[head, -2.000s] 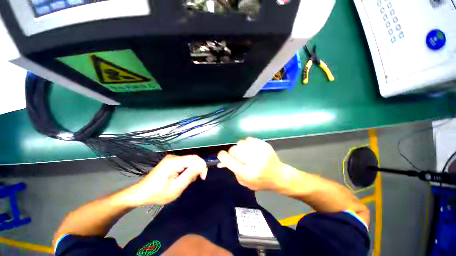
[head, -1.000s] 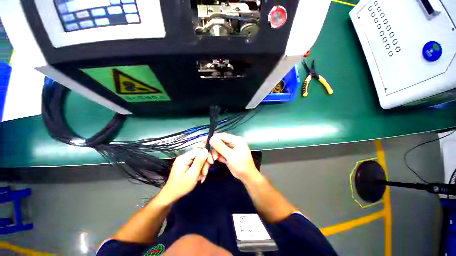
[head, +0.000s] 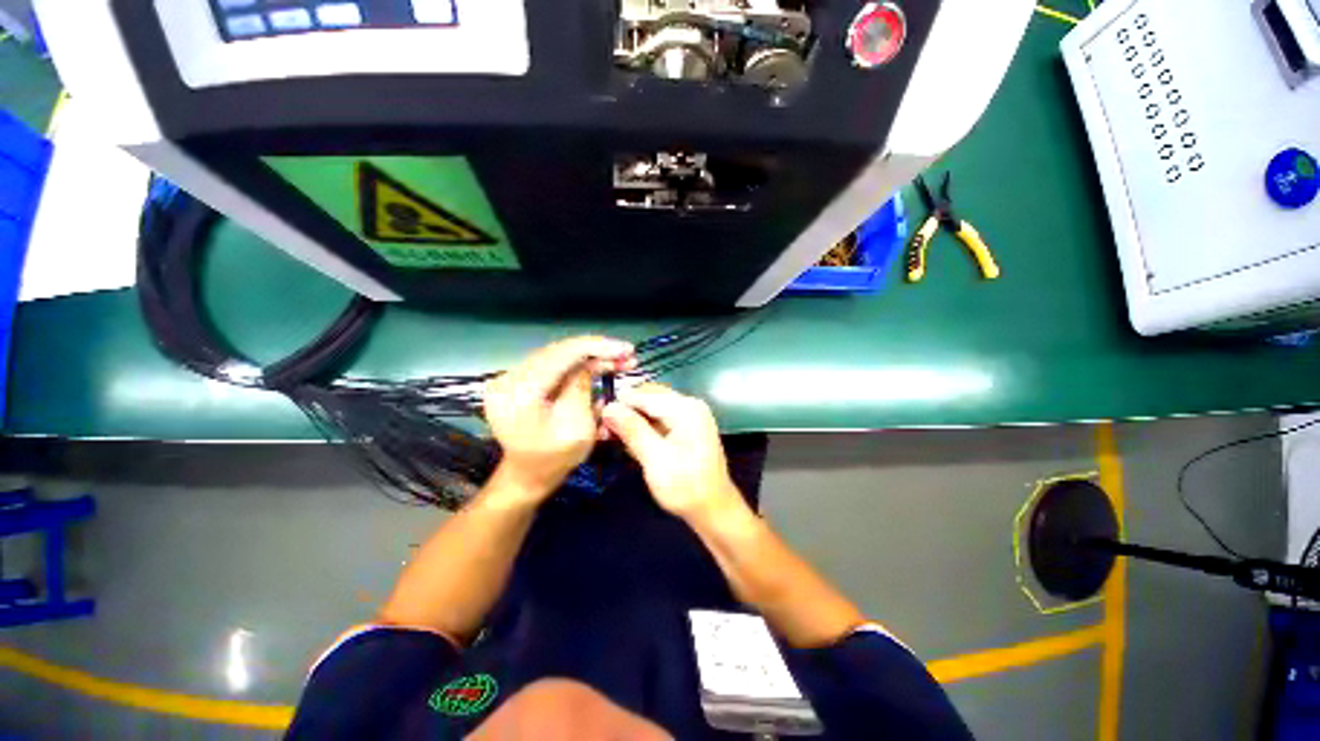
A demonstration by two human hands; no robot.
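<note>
My left hand [head: 543, 417] and my right hand [head: 672, 446] meet at the bench's front edge, below the ferrule crimping machine [head: 579, 217]. Both hands hold a small dark bundle of black wires [head: 604, 388] between their fingers. Most of the bundle is hidden by the fingers. More black wires [head: 398, 413] run from the cable coil [head: 181, 311] behind my left hand, and some hang over the bench edge. The wire feed opening [head: 680, 181] is above my hands, and neither hand touches it.
Yellow-and-black pliers [head: 948, 239] and a blue parts bin [head: 866, 261] lie right of the machine. A second white machine [head: 1209, 174] stands at far right on the green bench [head: 984, 369]. A round black base [head: 1074, 539] is on the floor at right.
The wire bundle stood upright above my fingers a second ago; now it is mostly covered by my hands. My left hand has moved up over it. The view has shifted slightly.
</note>
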